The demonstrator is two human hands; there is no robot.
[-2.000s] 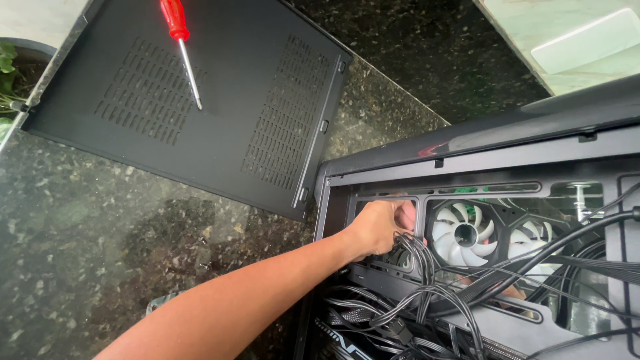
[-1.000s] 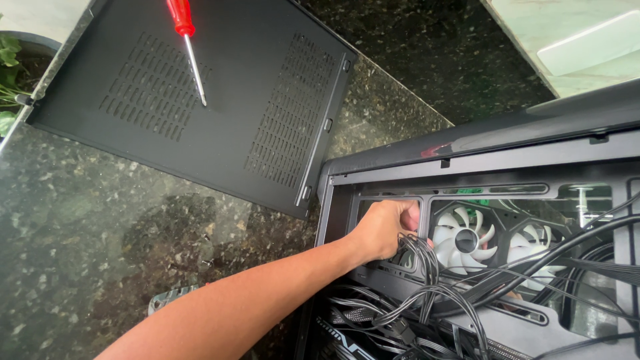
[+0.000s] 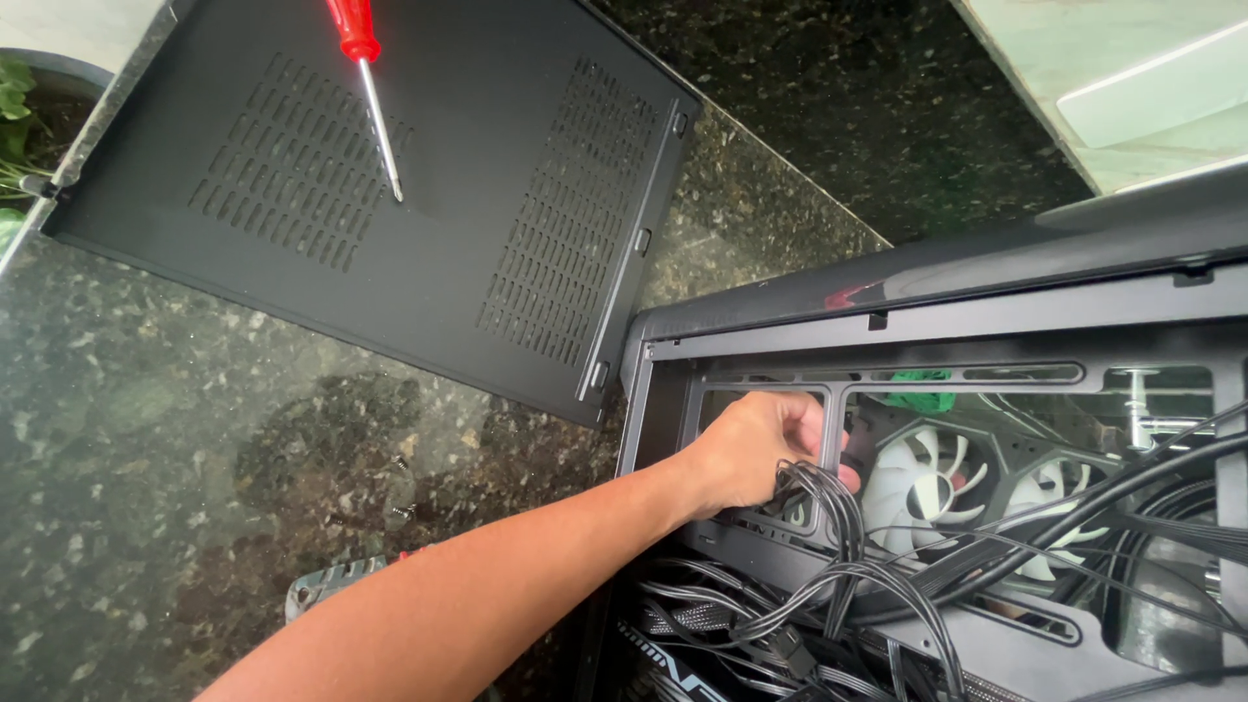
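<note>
My left hand (image 3: 765, 448) reaches from the lower left into an opening in the metal frame of an open black computer case (image 3: 760, 317). Its fingers are bent around a frame bar, with fingertips partly hidden behind it; what they hold cannot be seen. A bundle of black cables (image 3: 829, 502) arches from just beneath the hand down into the case. To its right, white-bladed fans (image 3: 926, 487) show through the frame. My right hand is not in view.
A black perforated side panel (image 3: 439, 224) lies on the speckled stone counter (image 3: 185, 409), with a red-handled screwdriver (image 3: 375, 107) on it. Small screws (image 3: 403, 510) and a partly covered grey object (image 3: 331, 583) are near my forearm. A potted plant (image 3: 19, 117) stands at the left edge.
</note>
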